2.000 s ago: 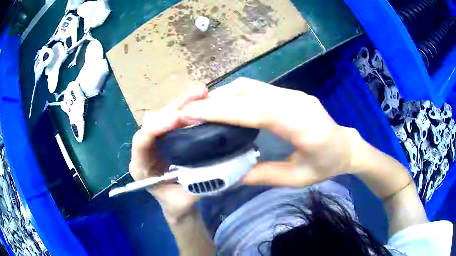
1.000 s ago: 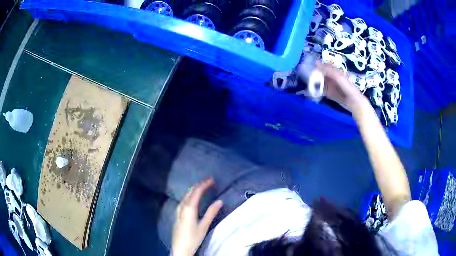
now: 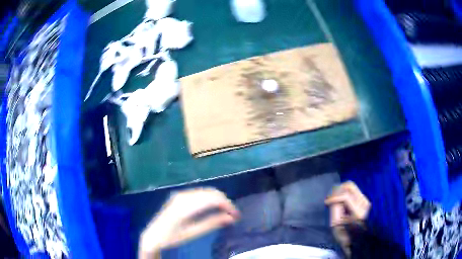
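My left hand (image 3: 190, 215) is blurred at the bottom left of centre, in front of the table's near edge, fingers curved toward the right, with nothing seen in it. My right hand (image 3: 349, 203) is over the lap at the right, fingers curled; no held thing shows, and its inner side is hidden. Loose white brackets (image 3: 147, 96) with thin arms lie clustered on the table's left. A tan cardboard pad (image 3: 218, 109) with dark spots lies on the table, and a small white cap (image 3: 269, 85) stands on its stained part.
The green table (image 3: 152, 172) spans the middle. A blue bin (image 3: 71, 126) heaped with white pieces stands left. A blue crate (image 3: 413, 96) with black wheels (image 3: 446, 86) is at right, with a bin of white-and-dark pieces (image 3: 435, 227) below. A white translucent object (image 3: 248, 9) is at the back.
The view has swung back from the right-hand bins to the table. My right hand has left the lower right bin and is over the lap; the piece seen at it there no longer shows.
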